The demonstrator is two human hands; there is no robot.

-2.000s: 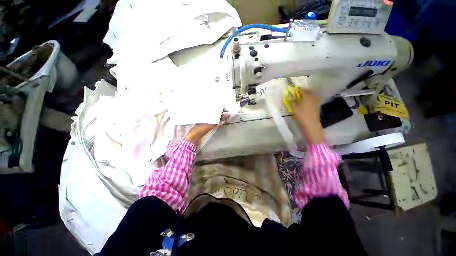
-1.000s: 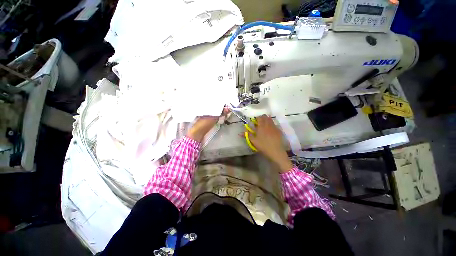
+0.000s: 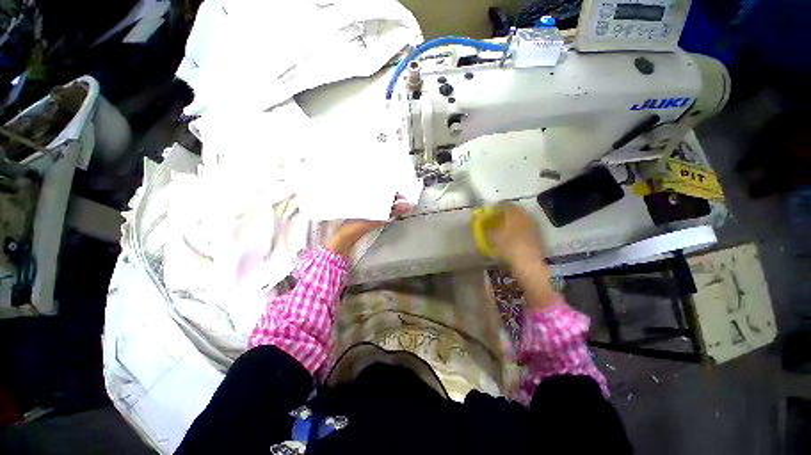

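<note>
My left hand (image 3: 357, 233) is closed on the edge of the white garment (image 3: 267, 173), just left of and in front of the needle area. The garment covers the table's left side and hangs down at my left. My right hand (image 3: 514, 236) is blurred and holds the yellow-handled snips (image 3: 485, 229) above the table's front edge, right of the needle. The white tape (image 3: 649, 249) lies along the table's right front edge. The presser foot (image 3: 433, 173) of the cream sewing machine (image 3: 569, 107) is partly hidden by small parts.
A black smartphone (image 3: 582, 195) lies on the table under the machine arm. A control panel (image 3: 630, 25) sits on top at the back. A stool (image 3: 731, 302) stands at the right. A white bin (image 3: 84, 107) stands at the far left. Patterned cloth (image 3: 418, 311) covers my lap.
My right hand has moved right with the snips, away from the left hand and the needle area. The tape strip that hung beside that hand no longer shows there. My left hand has hardly moved.
</note>
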